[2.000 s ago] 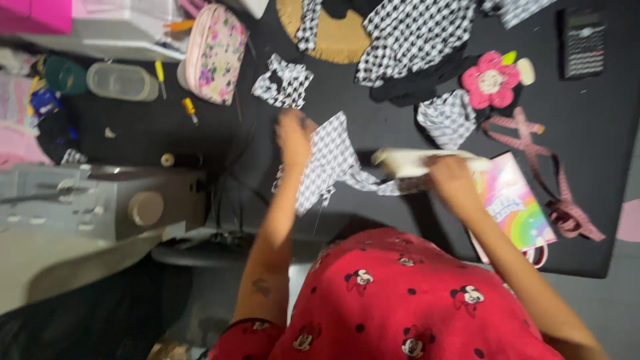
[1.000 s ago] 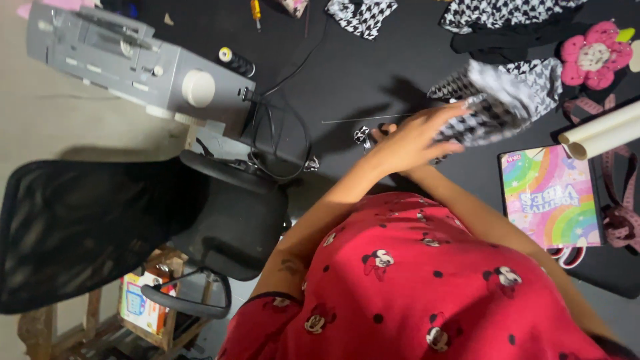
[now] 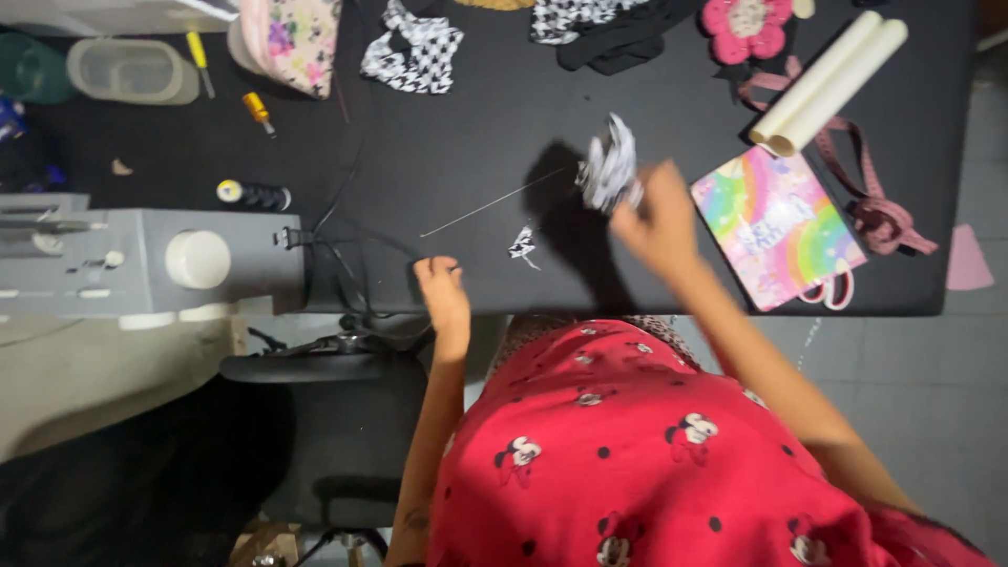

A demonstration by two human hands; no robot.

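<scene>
My right hand, blurred, is raised over the black table with its fingertips at a crumpled piece of houndstooth fabric; the blur hides how firmly it is held. Near the table's front edge, my left hand rests with bent fingers, beside the sewing machine's cables; whether anything is in it does not show. Between the hands lie a small houndstooth scrap and a thin, straight, light-coloured rod or wire. Another piece of houndstooth fabric lies at the back.
A grey sewing machine stands left, with a dark thread spool behind it. Two screwdrivers, a plastic container and a floral pouch sit back left. Cream rolls, a rainbow-covered book and pink tape lie right. A black chair stands below.
My hands were together at the houndstooth fabric one second ago; now they are apart, the left hand over to the left. The small scrap now lies on the table. The view has shifted.
</scene>
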